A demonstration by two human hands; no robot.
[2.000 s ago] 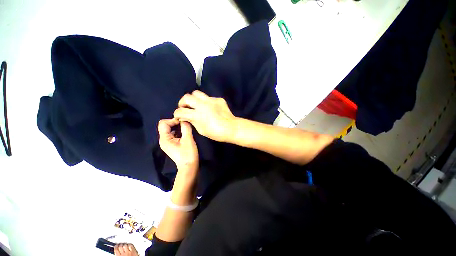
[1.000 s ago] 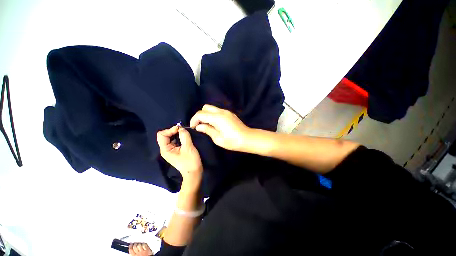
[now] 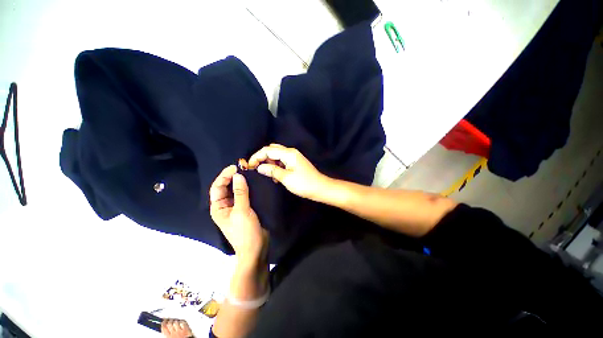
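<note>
A dark navy coat (image 3: 145, 112) lies bunched on the white table, with a small shiny button (image 3: 159, 187) on it. My left hand (image 3: 235, 208) is at the coat's front part, thumb and forefinger closed beside a second small shiny button (image 3: 242, 164). My right hand (image 3: 284, 171) comes from the right, its thumb and forefinger pinching at this button. The button sits between the fingertips of both hands. No needle or thread can be made out.
Green snips (image 3: 395, 37) and a dark flat object (image 3: 355, 9) lie beyond the coat. A black hanger (image 3: 14, 148) is at far left. Mixed small pieces (image 3: 182, 294) and another person's hand (image 3: 176, 328) are near the bottom. A dark garment (image 3: 529, 112) hangs right, beside something red (image 3: 467, 138).
My hands have come back together; a second ago the right fingertips were slightly apart from the left. The shiny button now shows between them. The view has shifted slightly.
</note>
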